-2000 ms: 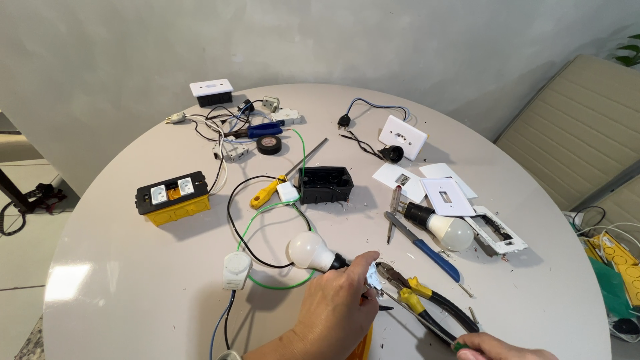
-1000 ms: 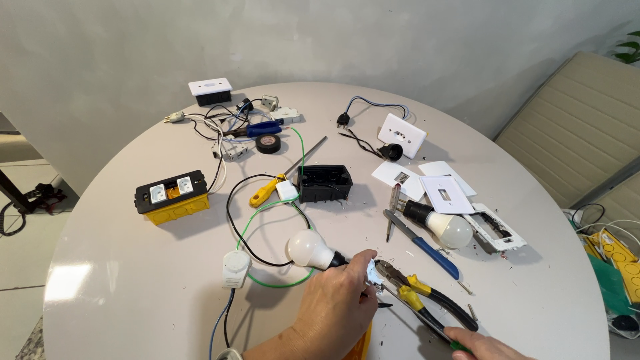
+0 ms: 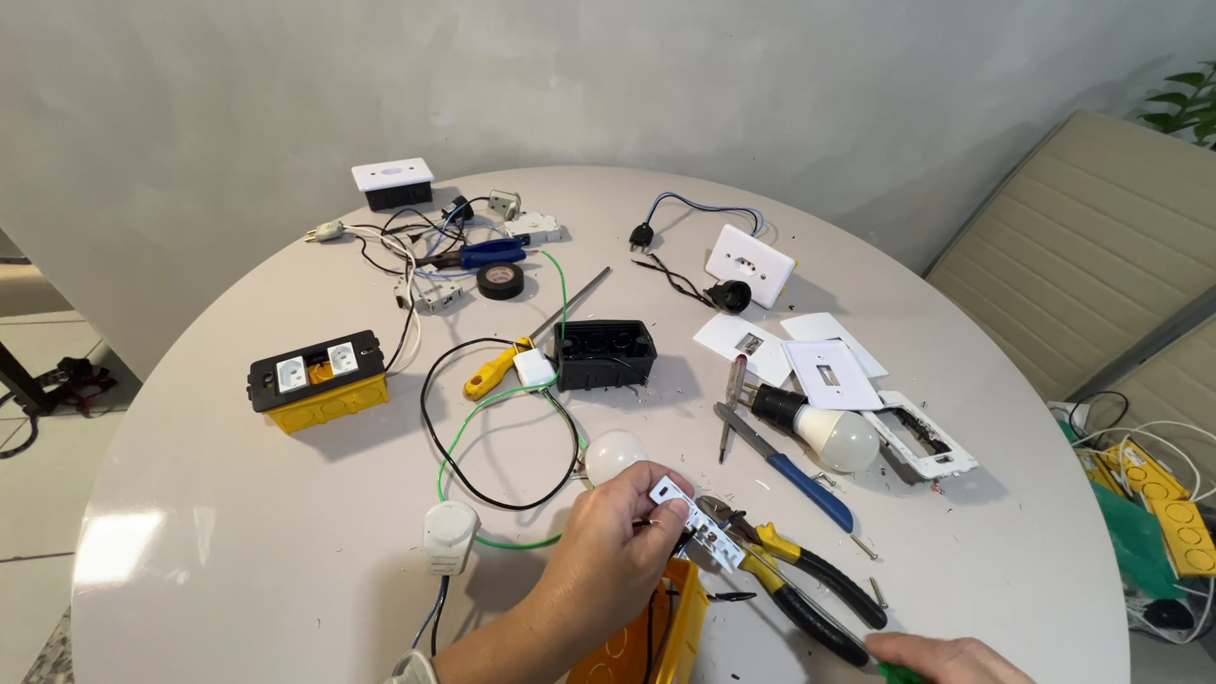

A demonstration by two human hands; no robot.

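My left hand pinches a white mounting frame with an electrical module above an open yellow wall box. In my right hand, low at the right, is a green-handled screwdriver; its thin shaft points up-left to the module. Where the tip sits I cannot tell. Yellow-and-black pliers lie beneath the shaft. A white light bulb rests just beyond my left fingers. Black wire ends come out below the module.
Behind are a black wall box, a yellow-handled screwdriver and looped green and black wires. A yellow socket box stands left. Right lie a second bulb, a blue-handled knife, white cover plates and loose screws.
The white frame, earlier mostly hidden by my left fingers, is now raised and tilted in view. My left hand has turned and shifted slightly, uncovering more of the yellow box.
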